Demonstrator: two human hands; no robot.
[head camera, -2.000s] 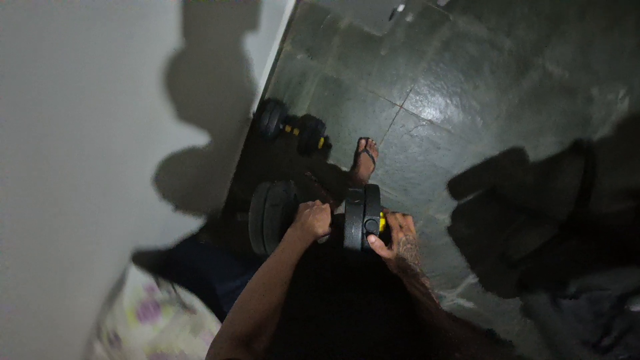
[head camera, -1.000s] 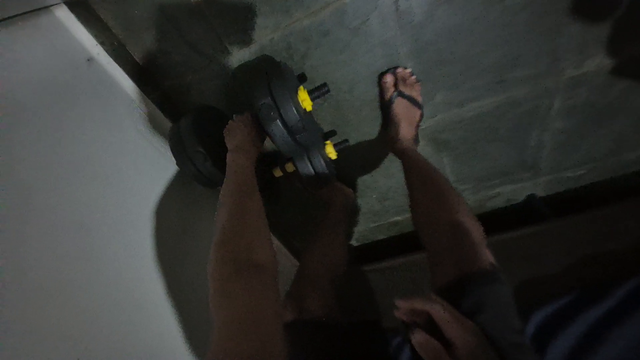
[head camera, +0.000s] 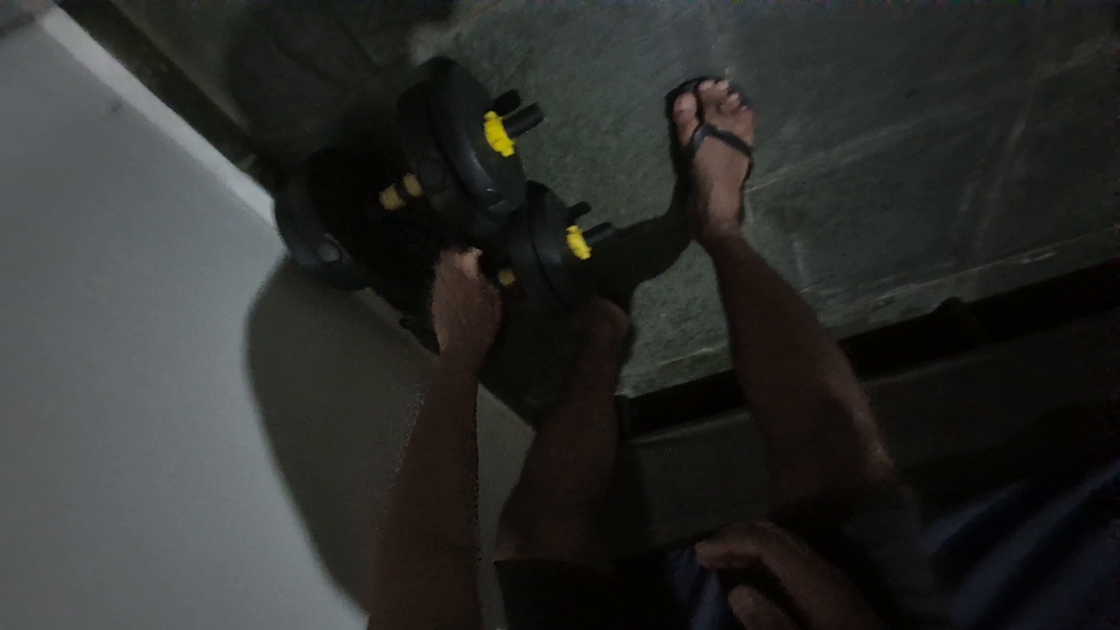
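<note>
Two black plate-loaded dumbbells lie side by side on the floor near the wall. The farther dumbbell has a yellow collar by its outer plates and yellowish parts along its handle. Closer to me is the second dumbbell, also with a yellow collar; its far end is lost in shadow. My left hand reaches down at this nearer dumbbell's handle, beside its plates; its fingers are hidden in the dark, so its grip is unclear. My right hand is low in the view by my thigh, fingers apart, with nothing seen in it.
A pale wall rises at the left, with a light baseboard. On the grey stone floor stands my foot in a black flip-flop. A dark raised edge crosses behind my legs. Dark blue fabric shows at lower right.
Two seconds ago both my hands were at one dumbbell; now my right hand is away from it. My left hand has shifted from the farther dumbbell to the nearer one. The view has swung down.
</note>
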